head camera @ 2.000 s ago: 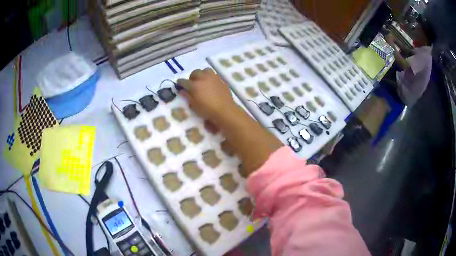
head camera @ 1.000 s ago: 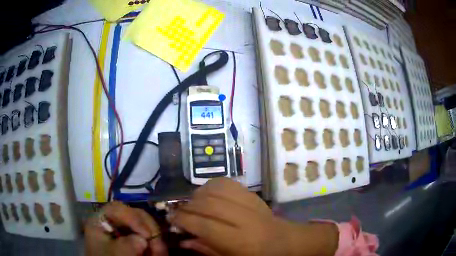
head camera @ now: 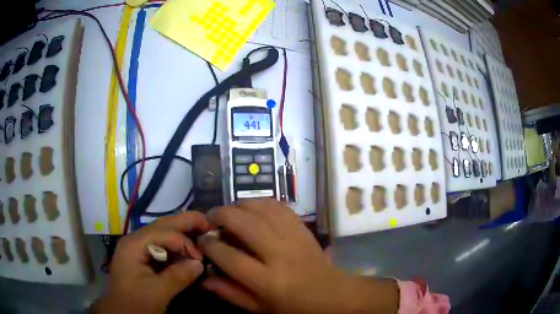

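Note:
My left hand is at the bench's front edge, its fingers bent around a small white connector. My right hand is beside it, fingertips pinched together close to the left fingertips. A tiny pale piece shows at the right fingers; the rest of what lies between the hands is hidden. The white handheld meter lies just beyond the right hand, its lit screen showing 441. A dark flat bar lies left of the meter.
A foam tray with black components is at the left. Another foam tray right of the meter has dark components in its back row. More trays stand farther right. A thick black cable and a yellow sticker sheet lie behind.
My right hand has left the back row of the right tray and come to the front edge beside my left hand. Since the last earlier frame, the white connector shows more clearly in my left fingers.

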